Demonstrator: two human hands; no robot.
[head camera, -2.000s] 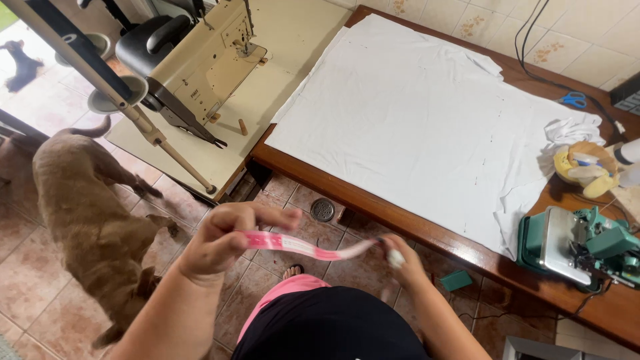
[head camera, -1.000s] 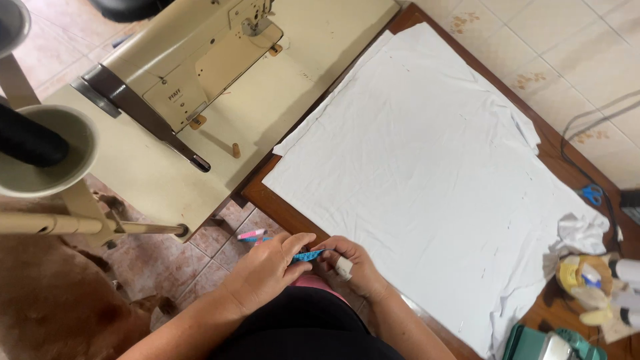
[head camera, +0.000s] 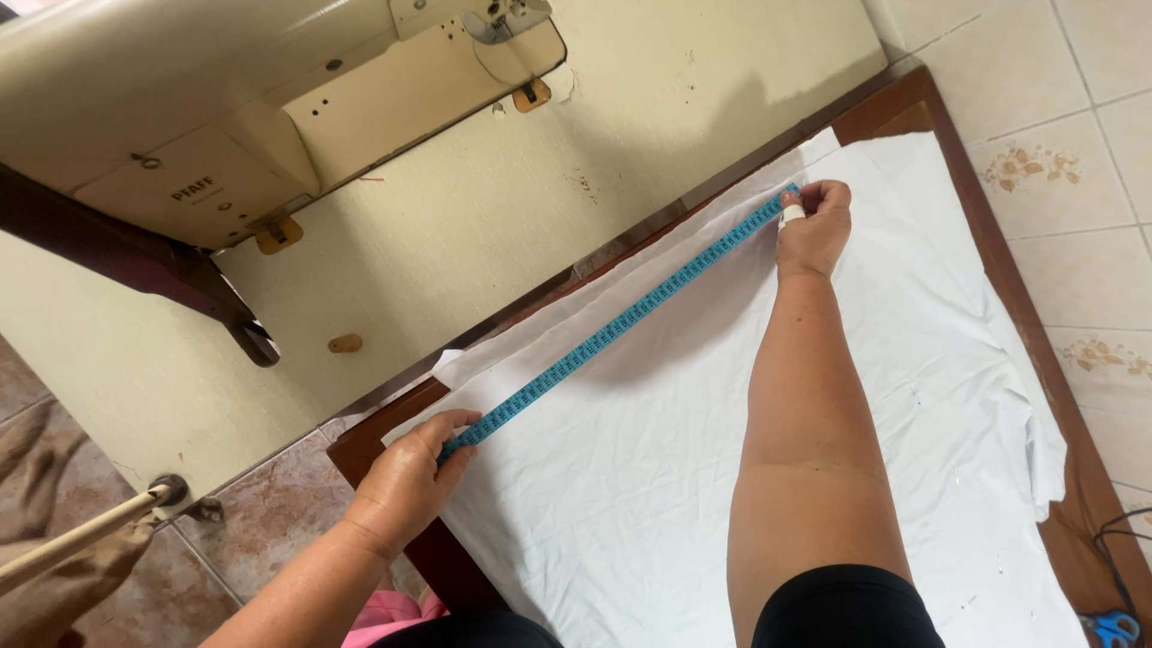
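Note:
A blue tape measure (head camera: 621, 319) is stretched straight between my hands, along the left edge of a white cloth (head camera: 648, 468) spread on a wooden table. My left hand (head camera: 416, 468) pinches the tape between thumb and fingers near the cloth's lower left corner. At the far corner my right hand (head camera: 813, 225) holds the tape's other visible end, with a white wrap around one finger. Any tape beyond my left hand is hidden. Creases run through the cloth, mostly on its right side.
A beige Pfaff sewing machine (head camera: 207, 135) stands on its pale table (head camera: 630, 108) to the left, beside the wooden table (head camera: 999, 261). Blue-handled scissors (head camera: 1111, 625) and a black cable (head camera: 1111, 549) lie at the lower right. An animal's legs (head camera: 63, 558) show on the tiled floor at lower left.
The tape, in my hands near my body before, is now stretched out over the cloth. Both hands have moved out over the table, the right one to the far corner. The view has moved closer.

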